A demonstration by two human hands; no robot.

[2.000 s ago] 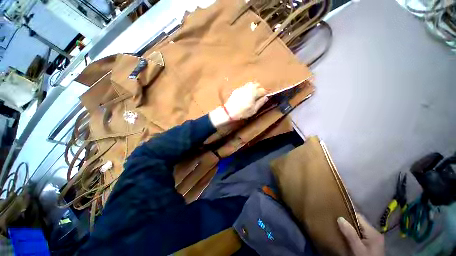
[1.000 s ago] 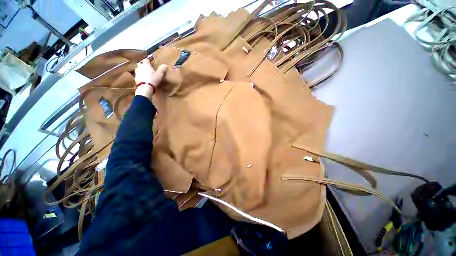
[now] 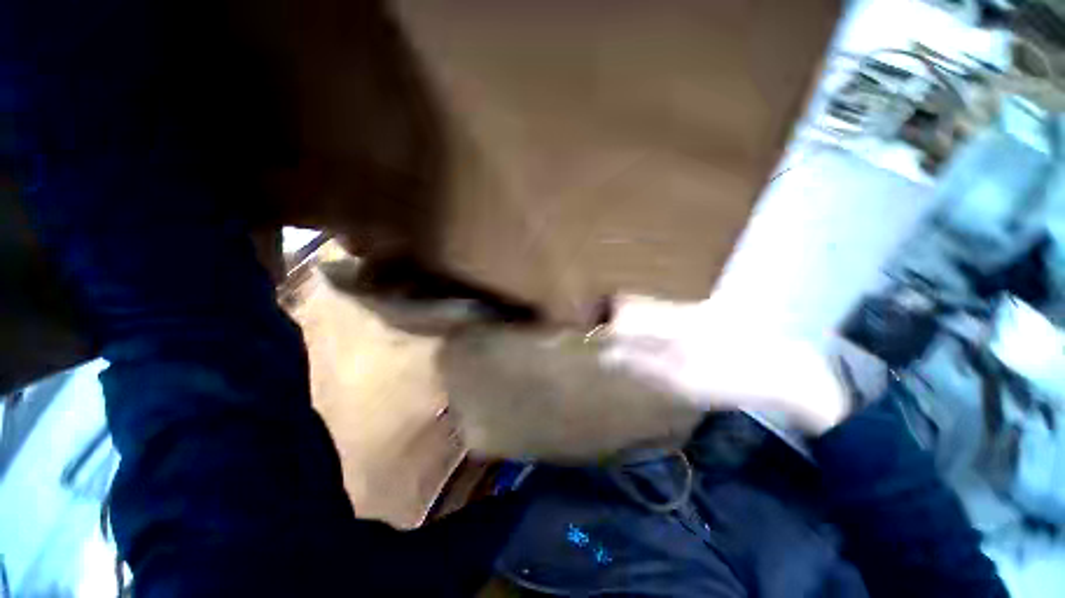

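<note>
A large tan bag panel (image 3: 619, 140) is lifted close before the camera, blurred, filling the upper middle. My right hand (image 3: 730, 356), blurred, comes in from the right with its fingers closed at the panel's lower edge. A smaller tan piece (image 3: 561, 397) hangs just below, beside the fingertips; whether it is part of the same bag is unclear. My left arm's dark sleeve rises along the left side, but my left hand is not visible. Another tan panel (image 3: 362, 409) lies behind, at lower left.
The table surface (image 3: 818, 240) shows right of the raised panel. Dark items (image 3: 888, 315), too blurred to name, lie at the right. A pale strap bundle (image 3: 899, 88) is at upper right. My dark apron (image 3: 631, 526) with blue marks is at the bottom.
The view has shifted and blurred. A tan panel has come up close to the camera. My right hand, out of sight one second ago, now shows at its lower edge; my left hand has left view.
</note>
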